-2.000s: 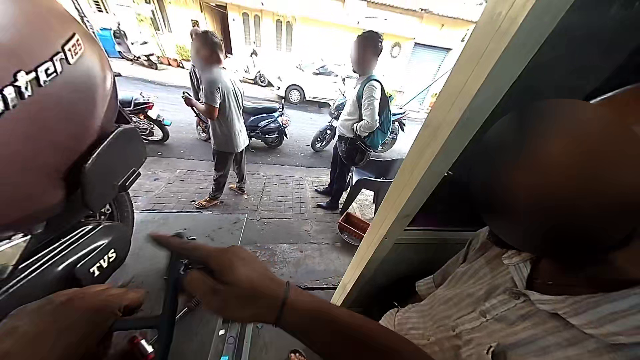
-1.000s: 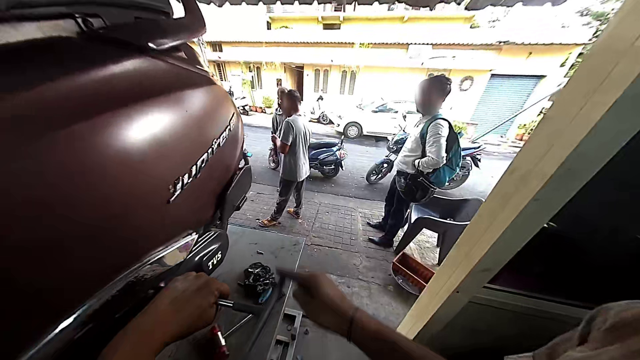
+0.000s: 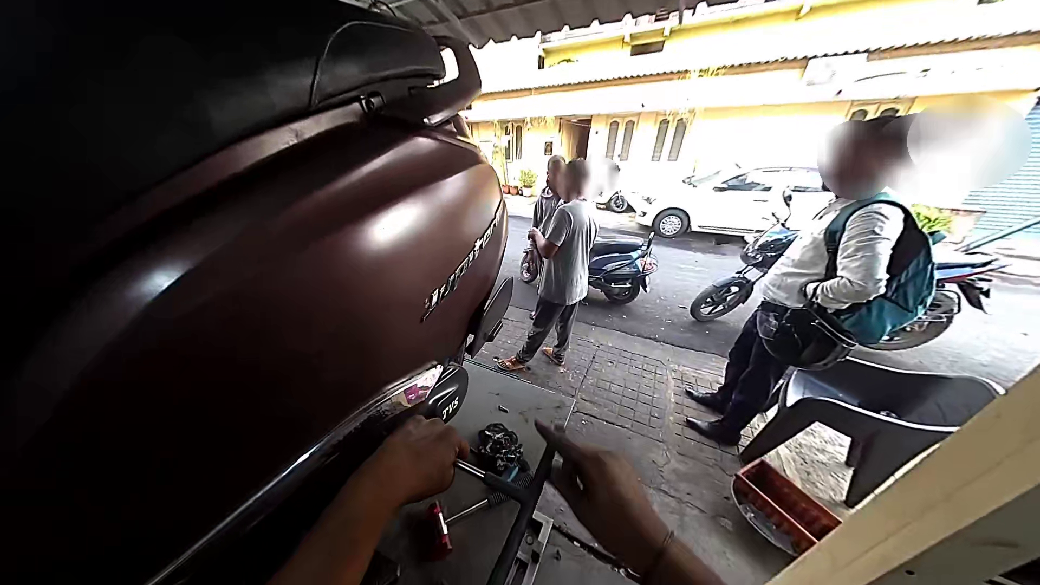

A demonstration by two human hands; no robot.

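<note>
My left hand [image 3: 422, 461] is closed around the metal shaft of a T-handle wrench [image 3: 520, 496], beside the lower rear of a maroon TVS Jupiter scooter [image 3: 341, 252]. The wrench's dark crossbar slants across the view. At the bar's upper end is my right hand [image 3: 597, 487], its index finger extended along or against it; whether it grips the bar I cannot tell. Under the wrench, on a grey metal platform [image 3: 532, 394], lie a dark tangled metal part [image 3: 498, 445] and a red-handled tool [image 3: 439, 528]. The far end of the wrench shaft is hidden by my left hand.
A grey plastic chair [image 3: 890, 398] and a red tray [image 3: 784, 504] stand to the right, near a pale post [image 3: 934, 496]. A person with a teal backpack [image 3: 886, 276] stands by the chair. Farther off, two people [image 3: 569, 252] stand near parked two-wheelers.
The view has swung, bringing more of the scooter's side into sight. The person at the right edge is out of view. Both hands remain at the wrench.
</note>
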